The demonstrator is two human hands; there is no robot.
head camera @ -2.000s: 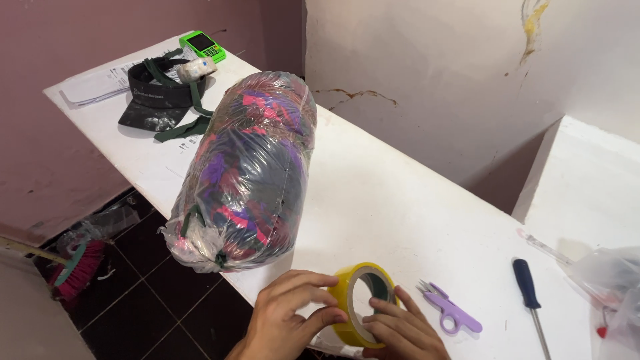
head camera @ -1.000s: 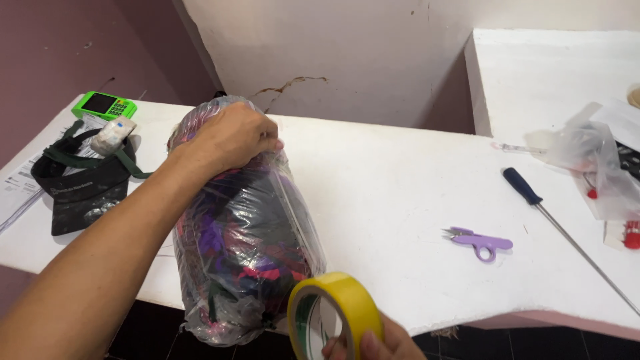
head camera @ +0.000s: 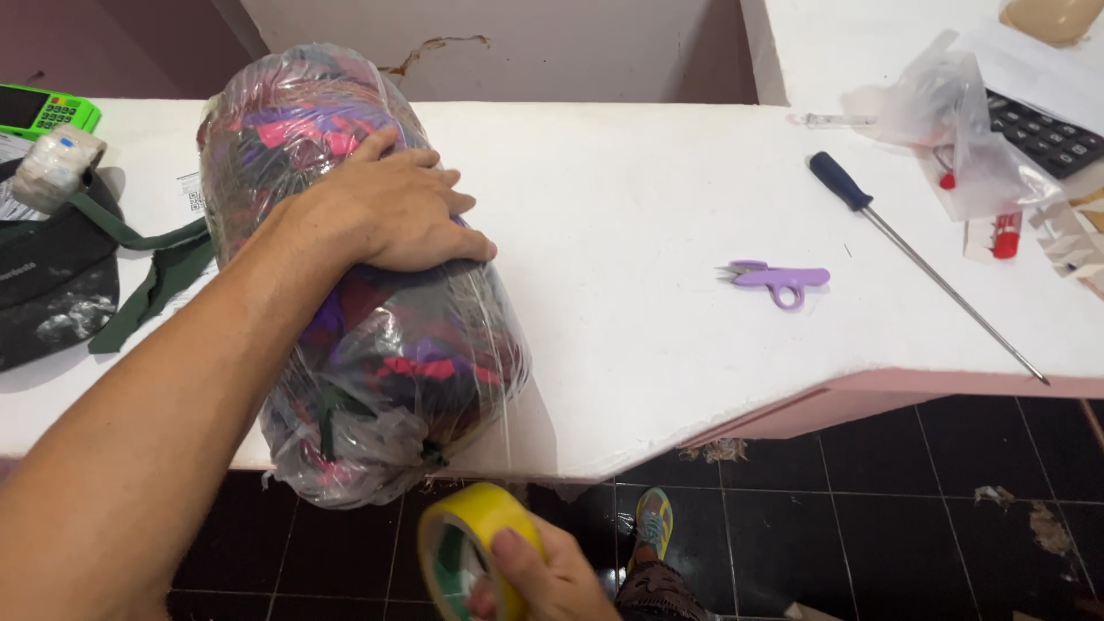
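Note:
A large clear plastic bundle packed with dark, purple and pink fabric lies on the white table, its knotted end over the front edge. My left hand rests on top of it, fingers spread. Below the table's edge, my right hand holds a roll of yellow adhesive tape. A thin clear strand runs down from the bundle's right side toward the roll; whether it is tape is unclear. Purple thread snips lie to the right of the bundle, with a dark-handled screwdriver beyond them.
At the left are a dark visor cap, green fabric straps and a green card terminal. A plastic bag, a black calculator and papers sit at the right. A shoe stands on the dark tiled floor.
My left hand has gone from the tape roll onto the bundle, then from its far end toward its middle. The roll in my right hand has moved off the table to below its edge. The view has shifted.

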